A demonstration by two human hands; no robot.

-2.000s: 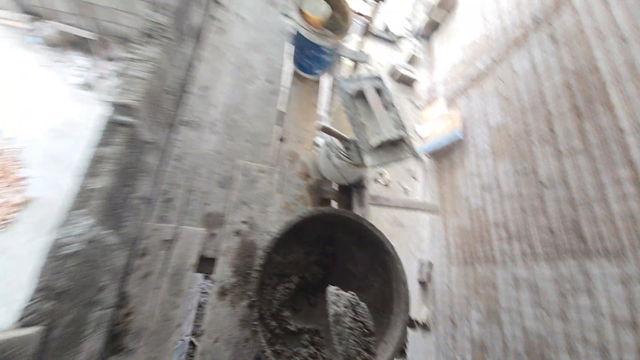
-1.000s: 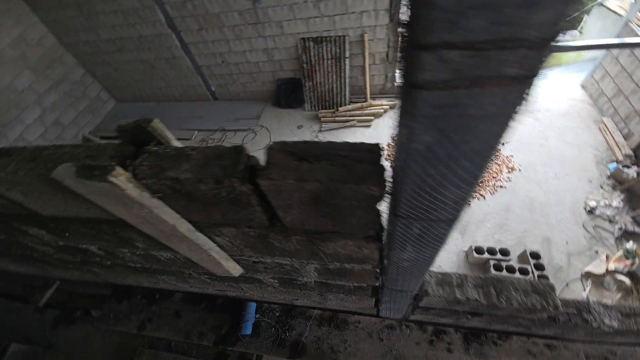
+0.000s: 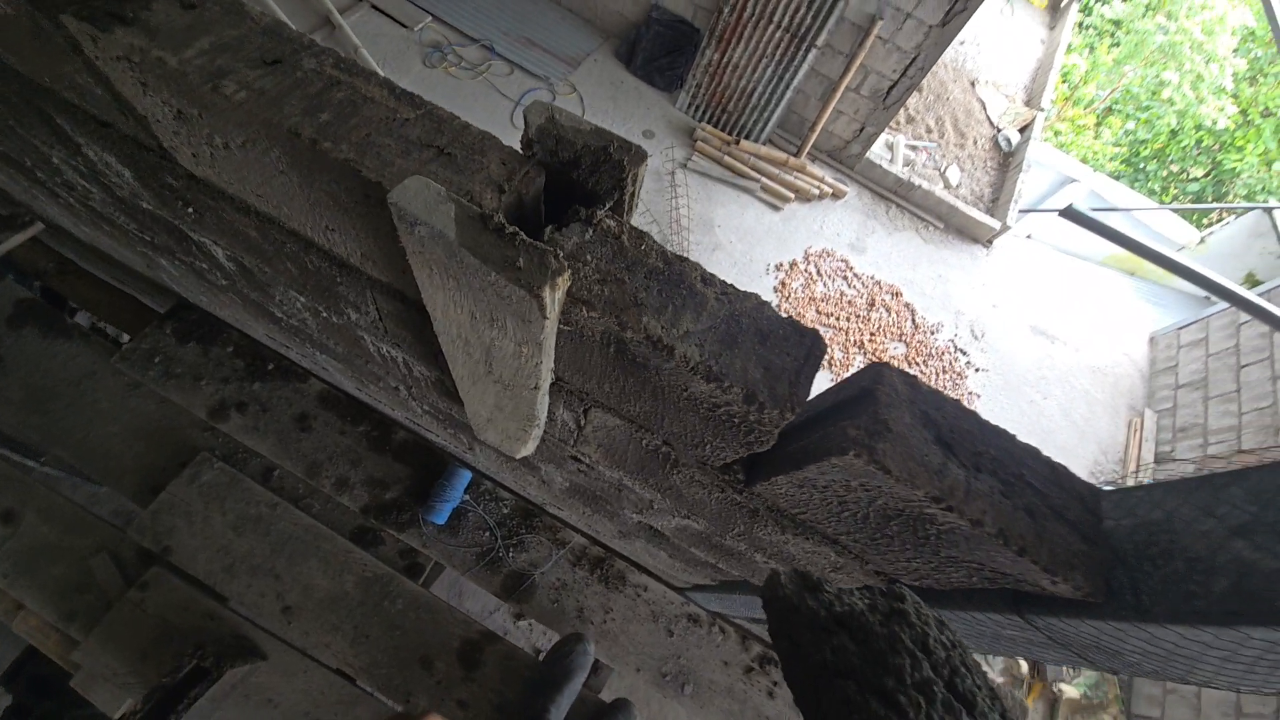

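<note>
Neither my left hand nor my right hand shows clearly; a tiny skin-toned sliver at the bottom edge cannot be identified. A dark rounded tip (image 3: 566, 672) at the bottom may be footwear or a glove. Close to the camera at the lower right is a rough dark mass (image 3: 880, 645), perhaps wet mortar; what bears it is hidden. A concrete block wall (image 3: 660, 390) runs diagonally, with a gap between two top blocks at the right. A pale, mortar-crusted board (image 3: 485, 310) leans against its near side. Below lies a blue spool of string (image 3: 447, 494), its line loose.
Scaffold planks (image 3: 290, 570) lie along the wall's near side. Beyond it, on a lower floor, are bamboo poles (image 3: 760, 170), corrugated sheets (image 3: 745, 65) and a pile of reddish-brown pieces (image 3: 865, 315). Dark netting (image 3: 1120, 625) hangs at the lower right.
The view has swung from the mortar bucket and planks to the wall. The rough dark mass now shows at the lower right; it was not visible one second ago.
</note>
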